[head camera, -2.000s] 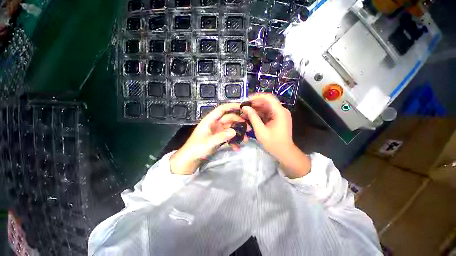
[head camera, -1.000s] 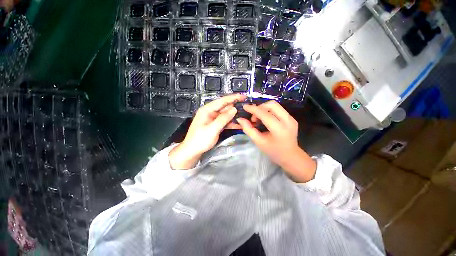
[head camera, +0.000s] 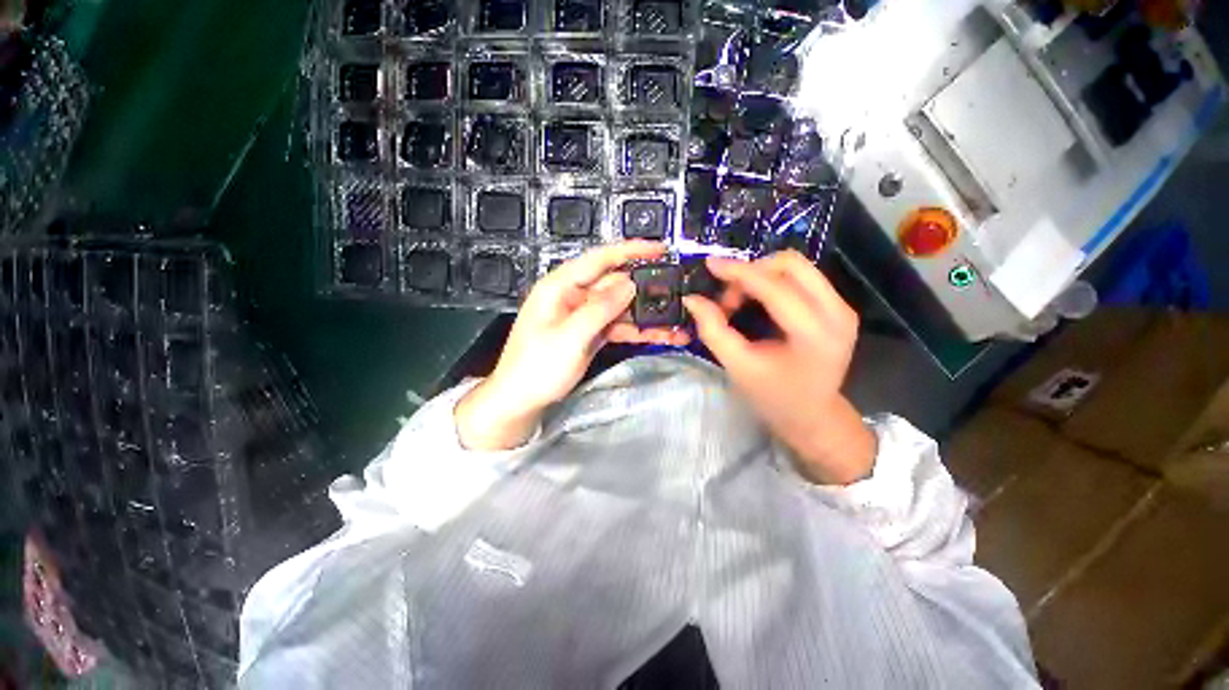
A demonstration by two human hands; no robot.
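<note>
A black rounded-square housing (head camera: 658, 297) with a small reddish spot at its centre is held in front of my chest, just below the near edge of the large blister tray (head camera: 324, 175). My left hand (head camera: 563, 330) grips its left and lower edges between thumb and fingers. My right hand (head camera: 782, 324) is at its right side, with thumb and index finger around a smaller dark piece (head camera: 700, 280) next to the housing. Whether the two pieces are joined cannot be told.
A shinier blister tray (head camera: 755, 162) with dark parts lies right of the large tray. The white press machine (head camera: 930, 175) with a red-orange knob (head camera: 927, 232) and green button (head camera: 961, 276) stands at right. Cartons (head camera: 1092, 445) are at lower right. Another tray (head camera: 115, 391) is at left.
My right hand has moved slightly right and opened away from the housing, whose face now shows between the hands. My left hand has barely moved.
</note>
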